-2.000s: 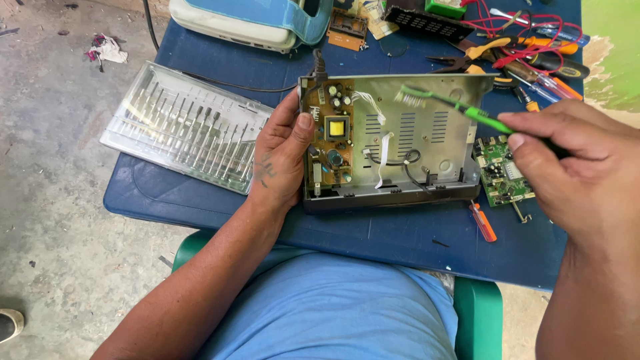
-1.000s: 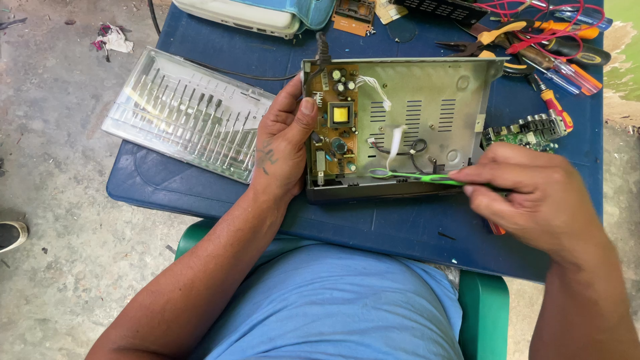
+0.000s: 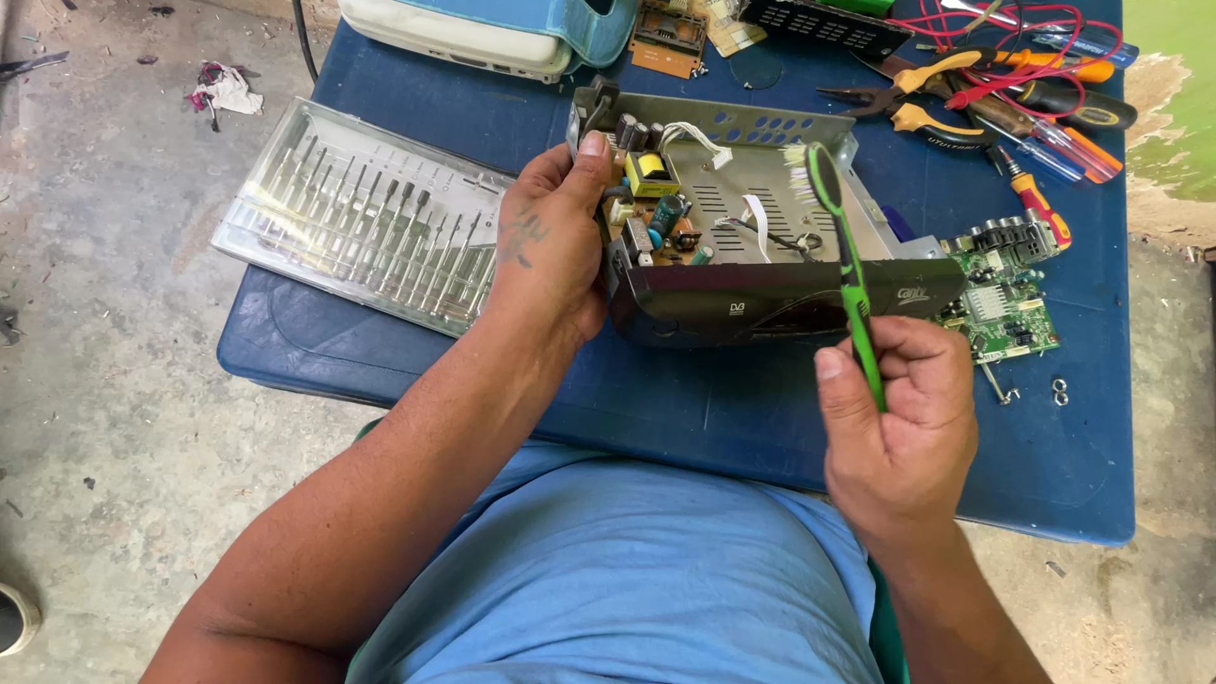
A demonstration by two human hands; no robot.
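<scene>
My left hand [image 3: 560, 242] grips the left end of an opened set-top box chassis [image 3: 779, 299], thumb at its top edge. The box is tilted, so its black front panel faces me. Inside it, a power supply board [image 3: 665, 214] with a yellow transformer sits at the left, and a white ribbon cable [image 3: 757, 226] and dark wires lie over the slotted metal floor. My right hand [image 3: 902, 423] holds a green and black toothbrush [image 3: 852, 285] upright by its handle, bristles to the left, in front of the box's right part. Whether the brush touches the box I cannot tell.
A clear case of precision screwdriver bits [image 3: 366, 223] lies left on the blue table [image 3: 665, 399]. At the right are a green circuit board [image 3: 1012, 309], small metal nuts [image 3: 1059, 390], a red and yellow screwdriver [image 3: 1035, 195], pliers [image 3: 907, 95] and red wires. A white and blue case [image 3: 465, 43] stands behind.
The box has gone from lying open towards me to tilted, with its front panel showing. The toothbrush has left the inside of the front edge and is now raised upright.
</scene>
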